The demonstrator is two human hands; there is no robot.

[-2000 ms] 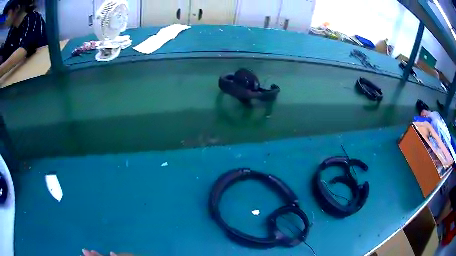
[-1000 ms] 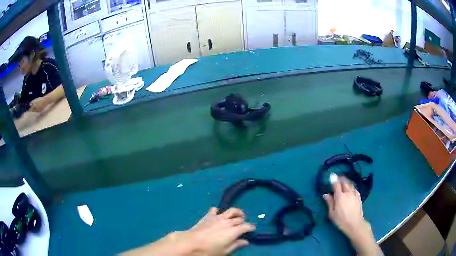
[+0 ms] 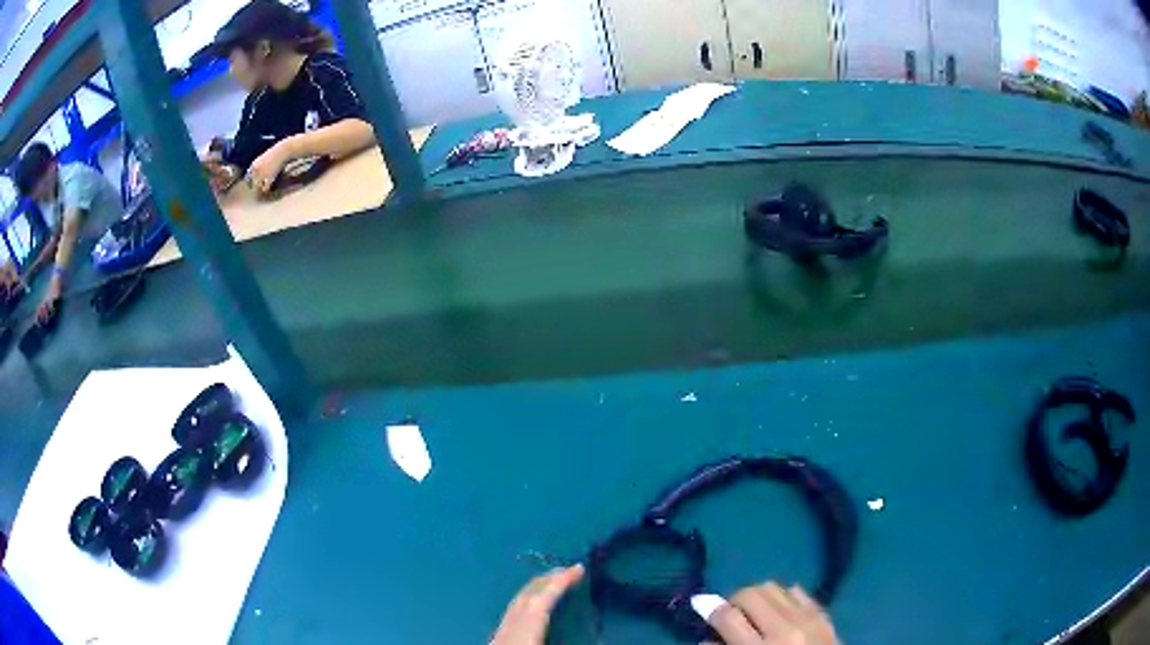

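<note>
A black headband assembly is at the bottom centre, its end ring on the left and its band curving to the right. My left hand, cut off by the lower edge, has its fingertips at the ring's left edge. My right hand, also cut off below, grips the assembly's near side just right of the ring. A white finger cot shows on one of its fingertips. The thumbs and the grip's underside are hidden. Thin dark wires stick out left of the ring.
Several earcup housings with green boards lie on a white sheet at left. A second headband lies at right. White scraps lie on the bench. The conveyor carries headphones. A teal upright and people stand at left.
The view has turned left, bringing the cups into sight. The near headband's ring has swung from right to left. My right hand has left the second headband and moved to the near one.
</note>
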